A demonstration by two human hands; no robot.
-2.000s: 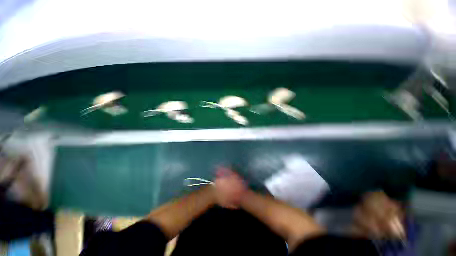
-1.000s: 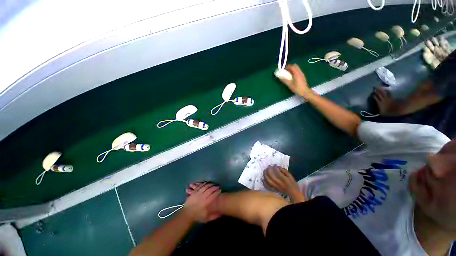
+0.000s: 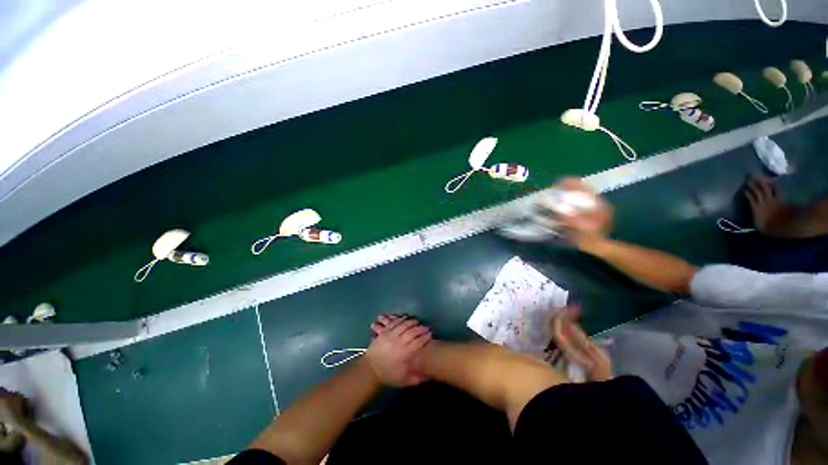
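My left hand (image 3: 394, 357) lies over my right hand (image 3: 404, 324) on the dark green bench, both pressed together low in the middle. Fingers show beyond the upper hand. A thin white cord loop (image 3: 343, 357) sticks out to their left and lies on the bench. The body of the corded piece is hidden under my hands.
Corded charms (image 3: 313, 232) lie on the green belt (image 3: 381, 191) behind a pale rail (image 3: 345, 262). A marked paper sheet (image 3: 516, 304) lies right of my hands. A neighbour's blurred hand (image 3: 586, 218) holds something whitish above the rail. White cords (image 3: 599, 73) hang above.
The view has shifted, so my hands appear further right, still pressed together. The neighbour's hand has left an oval on the belt and moved back over the rail. One charm is gone from the belt row.
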